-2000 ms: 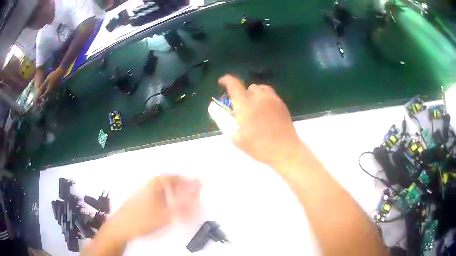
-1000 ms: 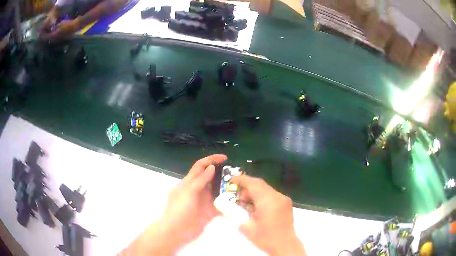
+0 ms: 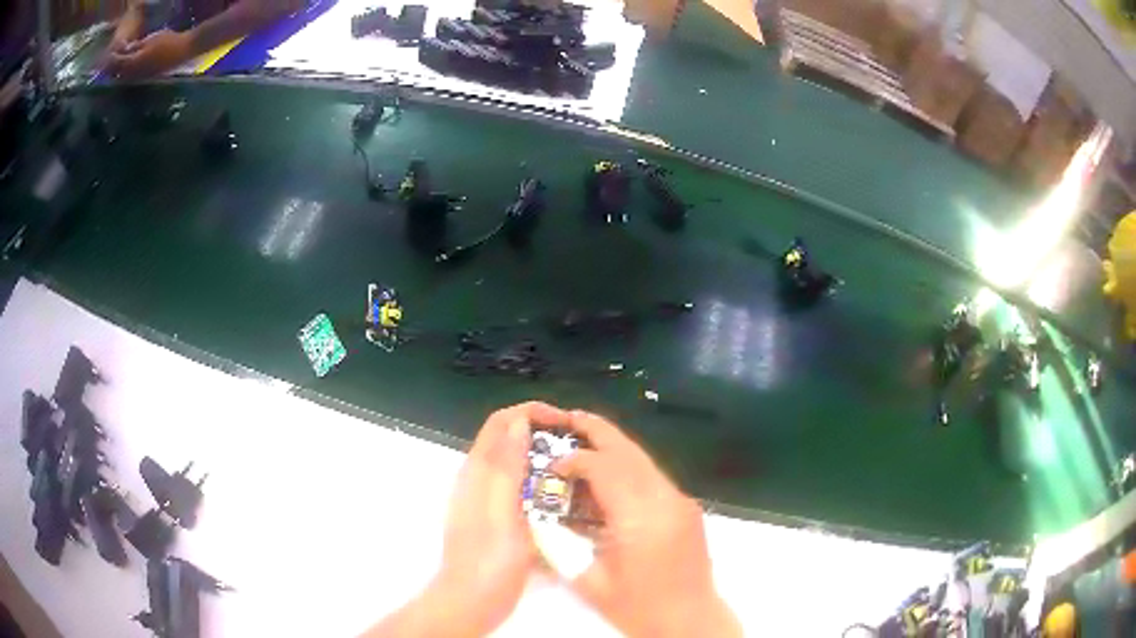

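Note:
A circuit board (image 3: 549, 480) with silver, yellow and blue parts is held between my two hands, above the near edge of the belt. My left hand (image 3: 480, 530) grips it from the left; the black housing seen there earlier is mostly hidden by the fingers. My right hand (image 3: 642, 517) has its fingers on the board's right side. A white hand tool (image 3: 564, 548) shows under the board, in my right hand's palm.
Black housings (image 3: 75, 467) lie piled on the white ledge (image 3: 312, 499) at left. A pile of boards (image 3: 965, 598) is at lower right. The green belt (image 3: 523, 287) carries a bare board (image 3: 321, 344), a populated board (image 3: 385, 317) and black parts. A person's hand (image 3: 150, 52) is across the belt.
My right hand came back from over the belt to meet my left hand around the board. In the last second the fingers closed in on it. The belt's parts shifted right.

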